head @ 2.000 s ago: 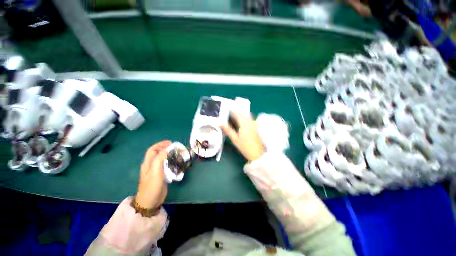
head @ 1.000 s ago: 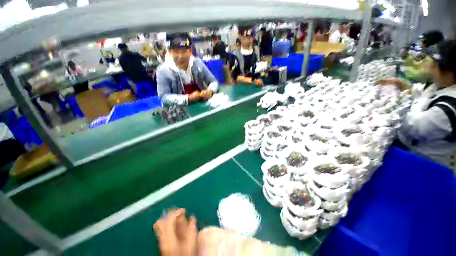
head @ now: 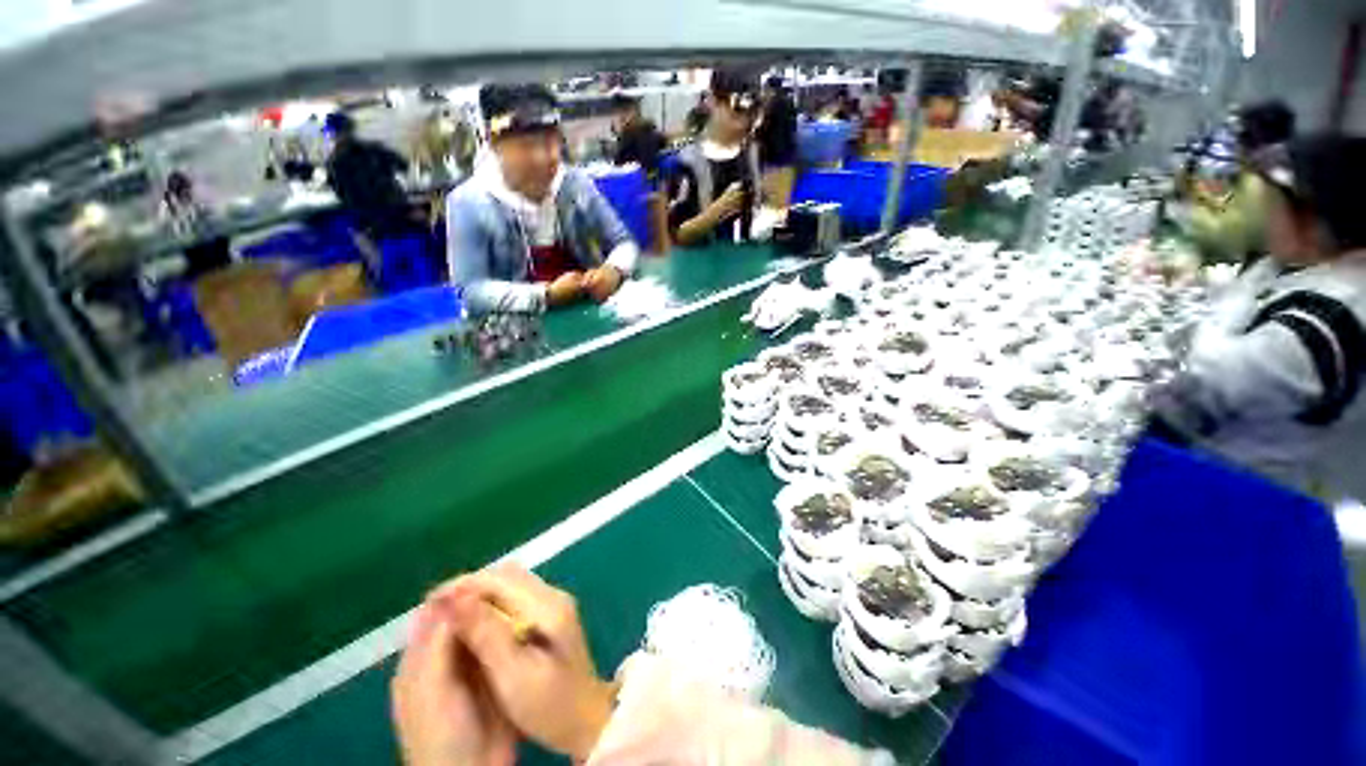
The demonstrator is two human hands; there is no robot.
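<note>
My left hand (head: 445, 691) and my right hand (head: 527, 654) are together at the lower left of the view, palms facing and touching. A small yellow spot shows at the right hand's fingers; I cannot tell what it is. Whether anything lies between the hands is hidden. A loose coil of thin white strands (head: 710, 647) lies on the green bench mat (head: 622, 561), just right of my right hand, partly behind the sleeve. No camera body shows near my hands.
Stacked white base housings (head: 891, 591) with dark electronics fill the right side. A blue bin (head: 1154, 629) is beside them. White edging (head: 607, 509) borders the green conveyor (head: 450, 464). A person (head: 539, 225) sits opposite; another person's striped sleeve (head: 1296, 352) is at right.
The view has swung up and right from the camera body, which is out of view. The earlier held housing no longer shows. Since one second ago, both hands have come into view together.
</note>
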